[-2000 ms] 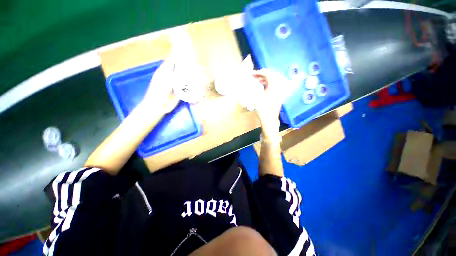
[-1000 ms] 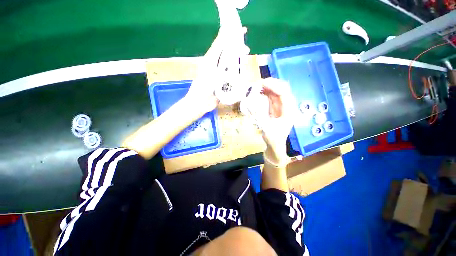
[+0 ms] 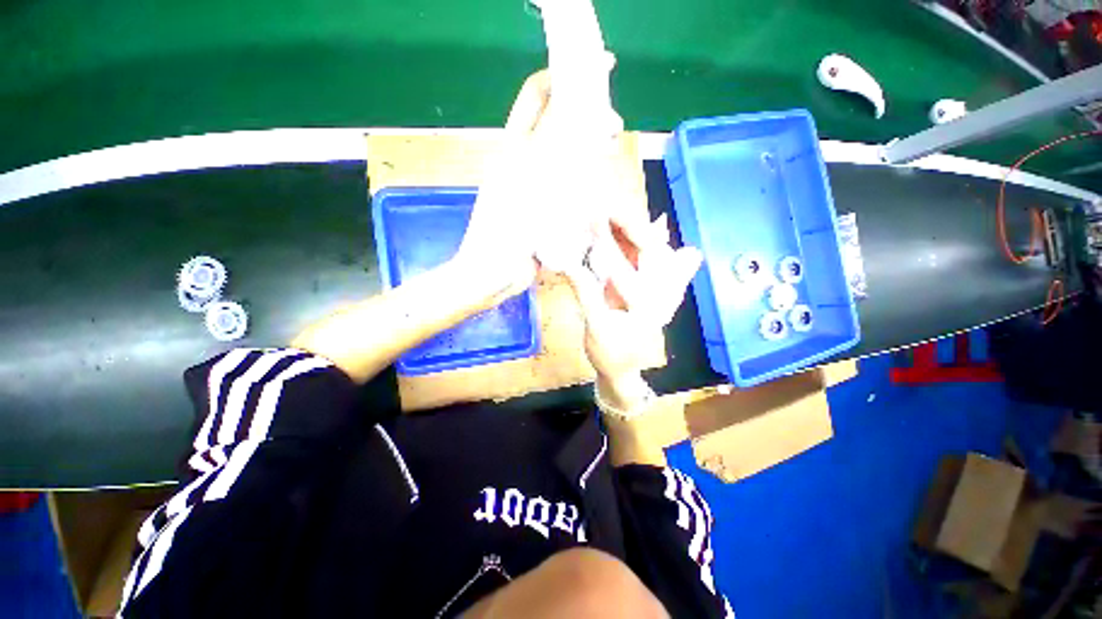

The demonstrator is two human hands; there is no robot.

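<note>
My left hand (image 3: 505, 218) is closed around a long glossy white housing (image 3: 578, 73), which points up and away over the white rail. My right hand (image 3: 631, 284) is at the housing's near end, palm partly up with fingers spread; glare hides whether it holds a small part. Several white gear wheels (image 3: 782, 294) with mostly dark centres lie in the large blue bin (image 3: 759, 230) on the right. The smaller blue tray (image 3: 465, 345), with dark specks, lies under my left forearm.
Toothed white wheels (image 3: 202, 282) lie on the dark bench at left. The cardboard mat (image 3: 483, 385) is under the tray. Two white pieces, one a curved housing (image 3: 851, 82), lie on the green belt. A clear bag (image 3: 853, 254) is beyond the bin. A grey bar crosses at upper right.
The view has shifted since the first frame. My right hand has moved left from beside the large bin to the housing's near end, and its fingers have spread.
</note>
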